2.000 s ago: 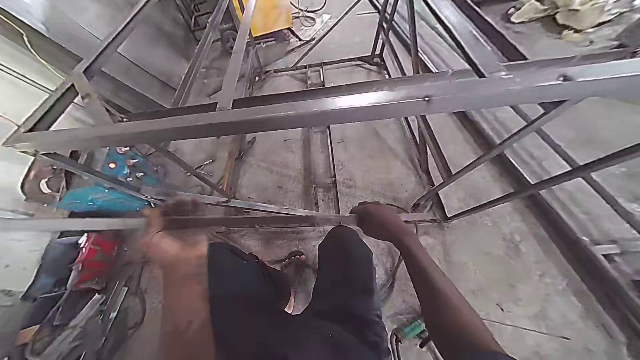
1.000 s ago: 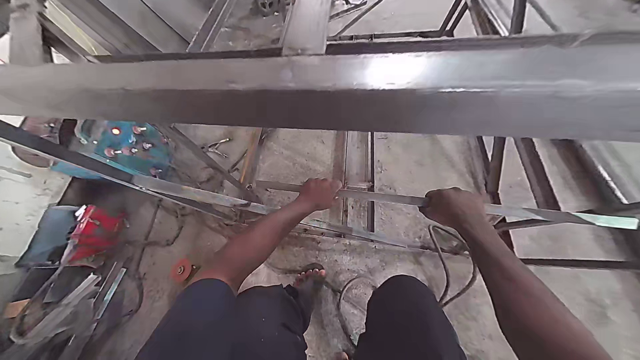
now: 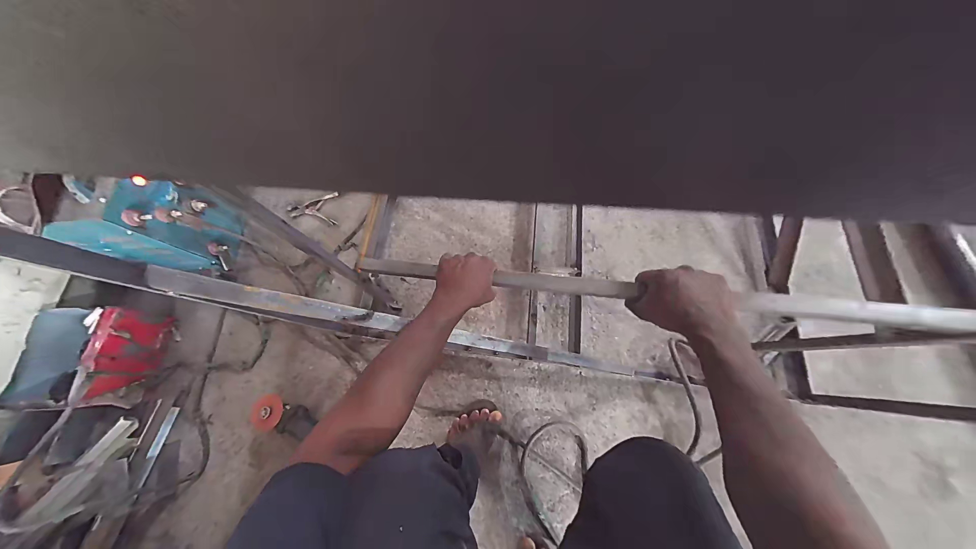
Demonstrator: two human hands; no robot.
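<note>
A long, narrow metal bar (image 3: 564, 283) runs across in front of me at about knee height, and both my hands are closed around it. My left hand (image 3: 465, 280) grips it near its left end. Farther right, my right hand (image 3: 682, 299) is wrapped around it, and the bar runs on past the right edge of the view. Below the bar, a lower rail of the steel frame (image 3: 305, 306) slants across the view. A wide dark steel beam (image 3: 488, 99) fills the upper part of the picture, very close and blurred.
At the left stands a blue welding machine (image 3: 164, 225) with a lit red lamp. Near it lie a red bag (image 3: 130, 351) and metal offcuts (image 3: 107, 457). An angle grinder with an orange disc (image 3: 267, 412) is by my left forearm. A cable (image 3: 526, 457) loops beside my bare foot.
Two seconds ago my hands were farther apart on a bar low by the frame. My left hand has moved right along it. The view has moved down and closer to the upper beam.
</note>
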